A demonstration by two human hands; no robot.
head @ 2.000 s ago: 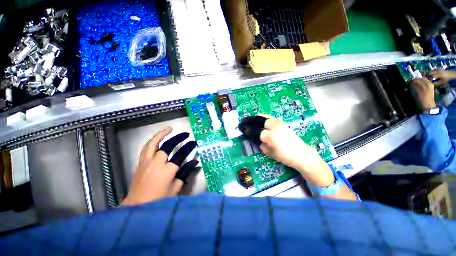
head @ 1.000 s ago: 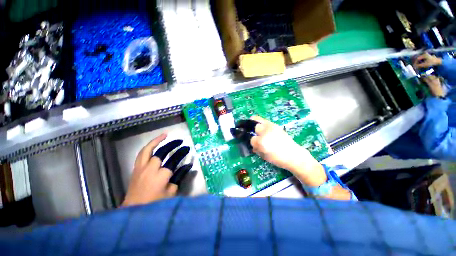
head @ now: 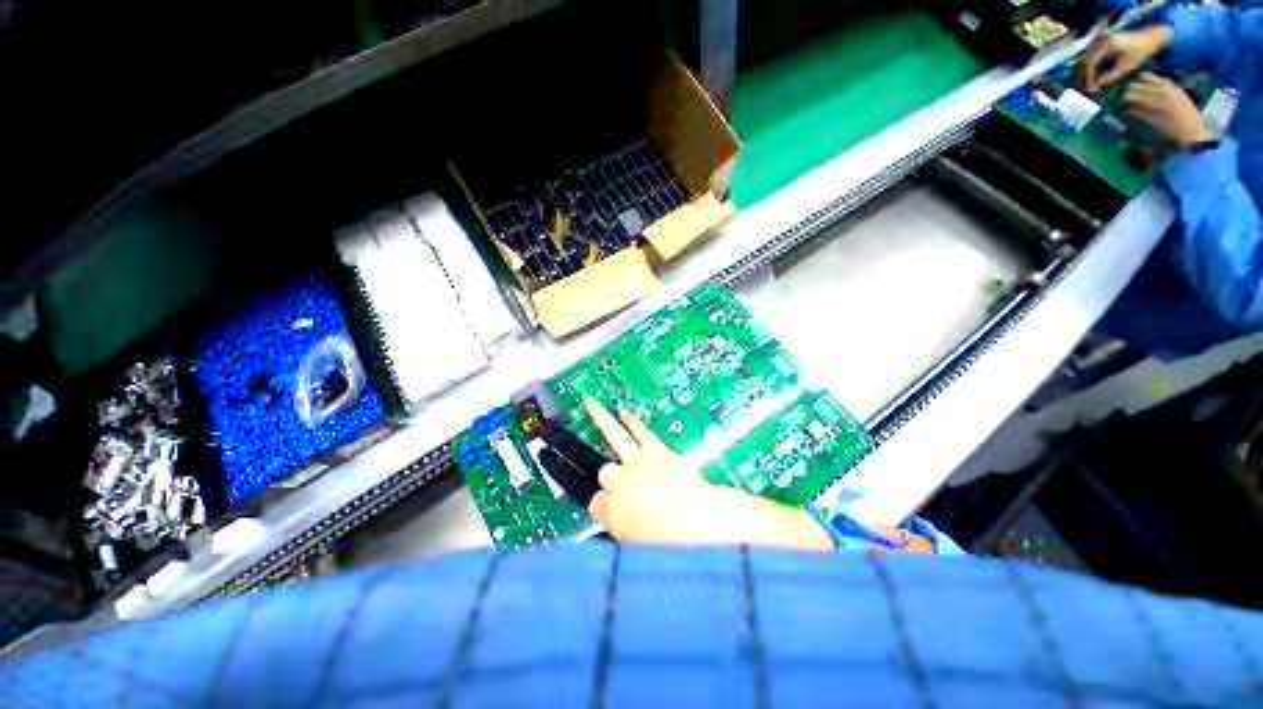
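Note:
The green circuit board [head: 706, 363] lies on the conveyor, its near part hidden by my blue smock. My right hand [head: 644, 485], with black finger cots, is over the board's left half, fingers pointing up-left. Its black-covered fingers touch or hover by the white block component [head: 558, 468] and the copper-red coil [head: 531, 420]; whether it grips anything is hidden. Blue parts [head: 479, 441] stand at the board's left corner beside a white upright part [head: 514, 463]. My left hand is not in view.
Black bins hold silver metal parts [head: 136, 478] and blue parts [head: 263, 381]. White parts in rows [head: 427, 298] and an open carton [head: 596, 294] of dark parts stand behind the rail [head: 887, 180]. At upper right, another worker's hands [head: 1161, 104] are over another board.
The view has turned and shifted, so the board sits tilted and more of the shelf shows. My left hand has gone out of view. My right hand's fingers now point up-left, near the coil.

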